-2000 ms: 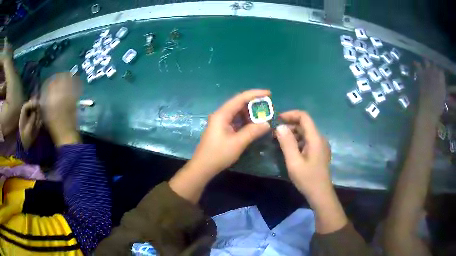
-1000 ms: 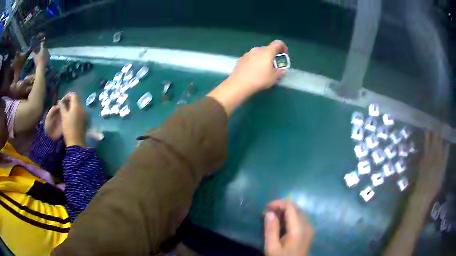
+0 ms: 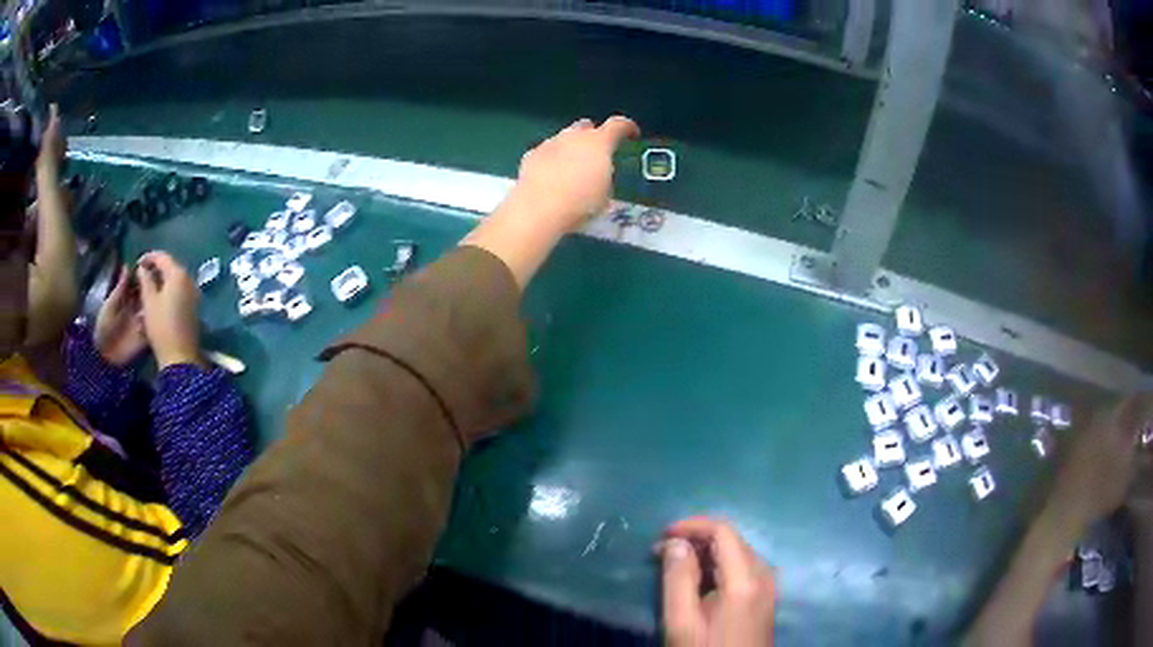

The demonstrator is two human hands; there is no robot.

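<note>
A white rounded-square housing [image 3: 659,164] with green and yellow inside lies on the dark green surface beyond the pale rail. My left hand [image 3: 569,175] reaches over the rail just left of it, fingers apart, not touching it and holding nothing visible. My right hand [image 3: 721,584] is low over the bench's near side, cut off by the bottom edge. Its fingers are curled, with a dark spot between thumb and fingers; whether it holds something cannot be told.
White housings with dark slots [image 3: 921,421] lie loose at right, beside another worker's arm [image 3: 1075,518]. More white housings [image 3: 281,259] lie at left near a neighbour's hands [image 3: 158,310]. A metal post [image 3: 891,152] rises from the rail [image 3: 746,258].
My left hand carried the housing from in front of me over the rail and let it go, then drew slightly left. My right hand moved down, away from the housing. The view has shifted.
</note>
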